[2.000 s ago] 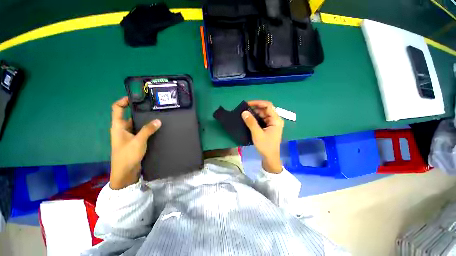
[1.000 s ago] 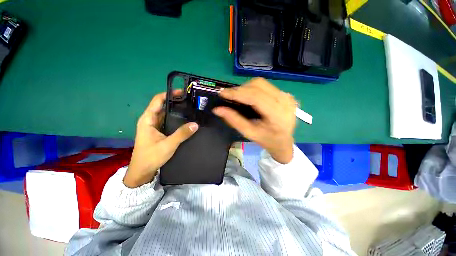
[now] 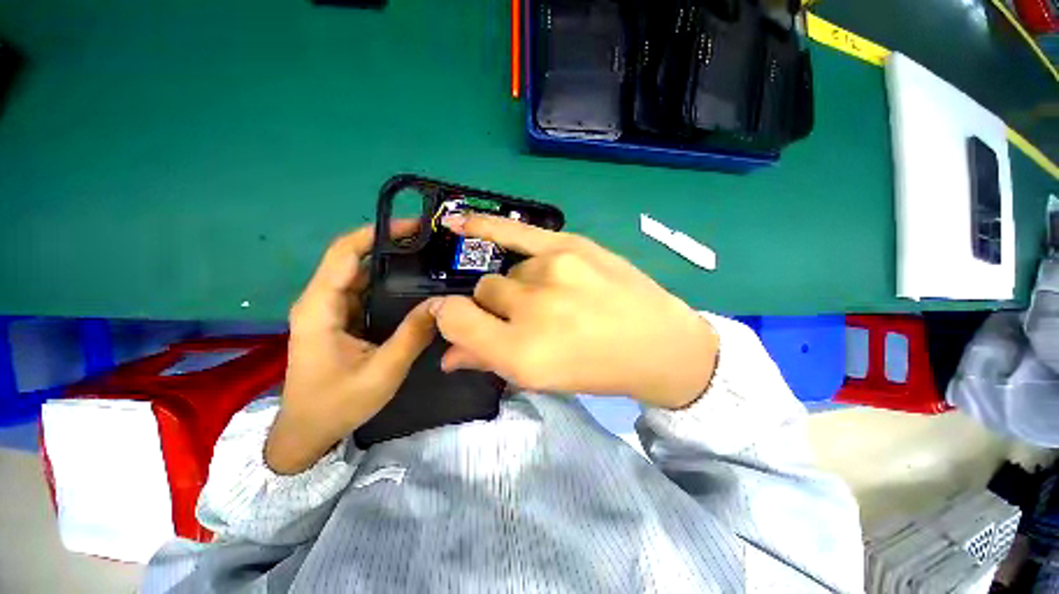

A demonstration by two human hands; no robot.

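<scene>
The black phone case housing (image 3: 447, 395) is tilted slightly, its camera cutout at the upper left. My left hand (image 3: 348, 331) holds its left side, thumb on the front. The electronic module (image 3: 474, 254) with a QR label sits in the open recess, with yellow and pale wires at its upper left. My right hand (image 3: 569, 313) lies over the right part of the housing, index fingertip at the wires. Whether it holds the small black cover is hidden; the cover is not clearly visible.
A blue parts tray (image 3: 650, 149) full of black shells stands at the back, an orange stick (image 3: 516, 46) beside it. A white-handled blade (image 3: 678, 241) lies right of the housing. A phone (image 3: 985, 200) rests on a white board (image 3: 929, 174). Red stools (image 3: 221, 400) stand below.
The small black cover, first in my right hand beside the housing, no longer shows clearly. My right hand has moved left onto the recess, its index finger now extended to the wires.
</scene>
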